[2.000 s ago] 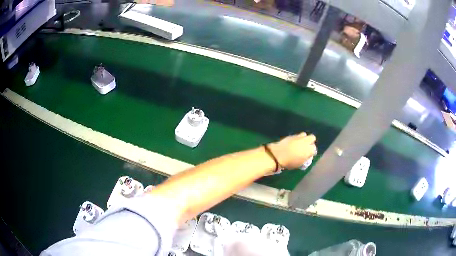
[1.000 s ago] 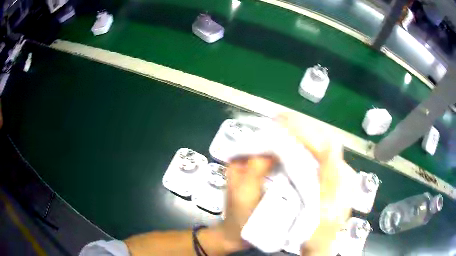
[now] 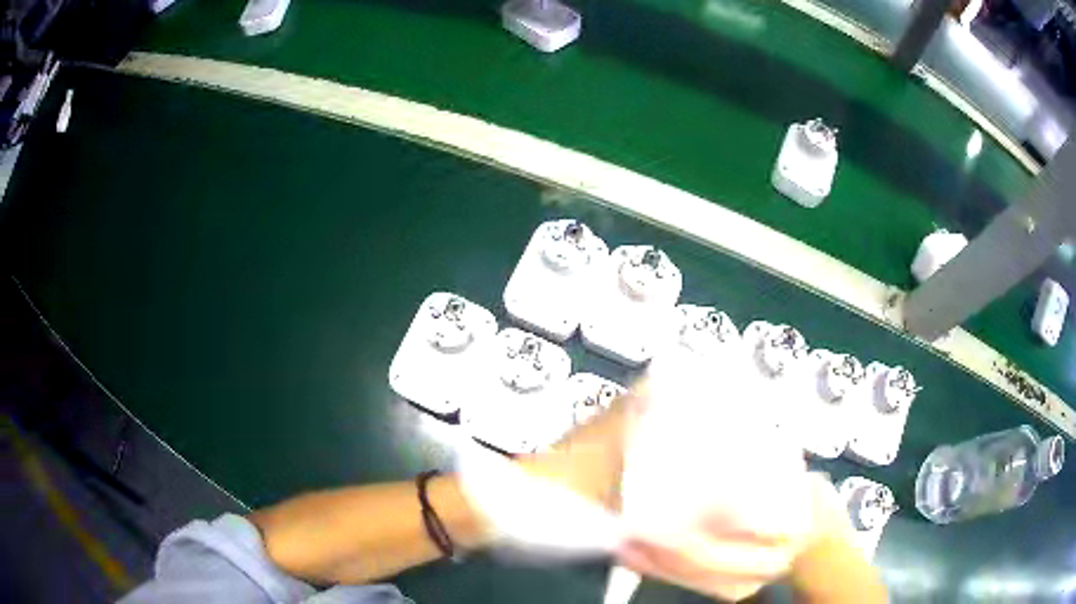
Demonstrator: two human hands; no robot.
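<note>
My left hand, with a dark wristband, and my right hand meet at bottom centre, blurred. Bright white material fills the space between them. An overexposed white shape, apparently a socket adapter, is upright in my left hand's grasp. A limp wiping cloth trails across the left wrist; my right hand closes around the white material. Glare hides where cloth and adapter meet. Behind the hands, several waiting adapters stand in close rows on the bench, pins up, some partly covered.
A clear bottle lies on its side at right. The pale belt rail separates the bench from the green conveyor belt, which carries scattered adapters. A grey support post stands at right.
My left hand came back from the belt to meet my right hand over the bench. Since the previous frame, the cloth has spread left over the left wrist, and the waiting rows are less covered.
</note>
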